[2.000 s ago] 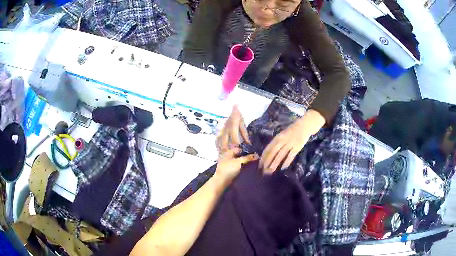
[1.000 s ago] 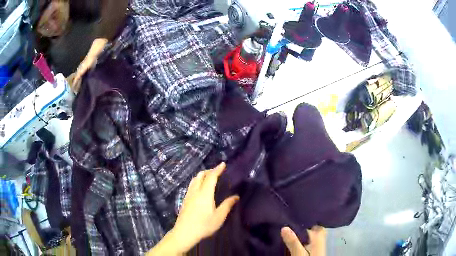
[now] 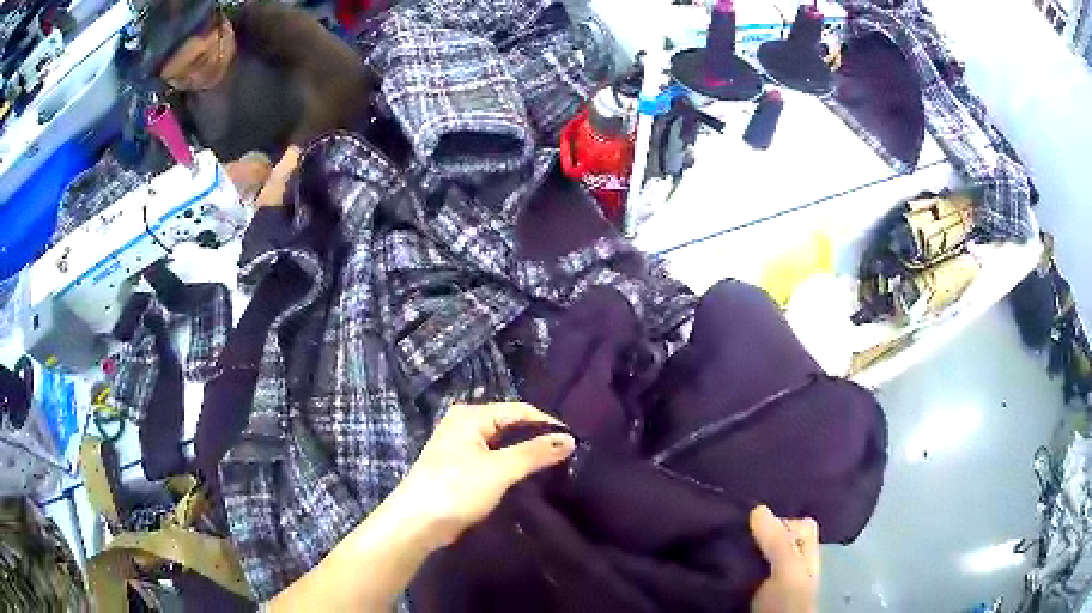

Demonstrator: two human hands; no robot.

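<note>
A large coat lies in front of me, with plaid fabric [image 3: 317,407] on the left and plum lining [image 3: 575,527] towards me. A rounded, double-lobed plum piece, perhaps a hood [image 3: 766,419], with a centre seam spreads to the right. My left hand [image 3: 497,461] pinches the plum cloth between thumb and fingers near the middle. My right hand [image 3: 787,557], partly cut off by the bottom edge, grips the plum cloth at the lower right.
Another person [image 3: 258,84] sits at a white sewing machine [image 3: 132,246] at the upper left. A red bottle [image 3: 599,156], dark thread cones [image 3: 716,60] and tan pieces [image 3: 934,234] are on tables behind. Tan strips [image 3: 156,557] lie lower left.
The view has swung right from the machine. My left hand has gone from open over the cloth to pinching it. My right hand now grips the plum cloth further right.
</note>
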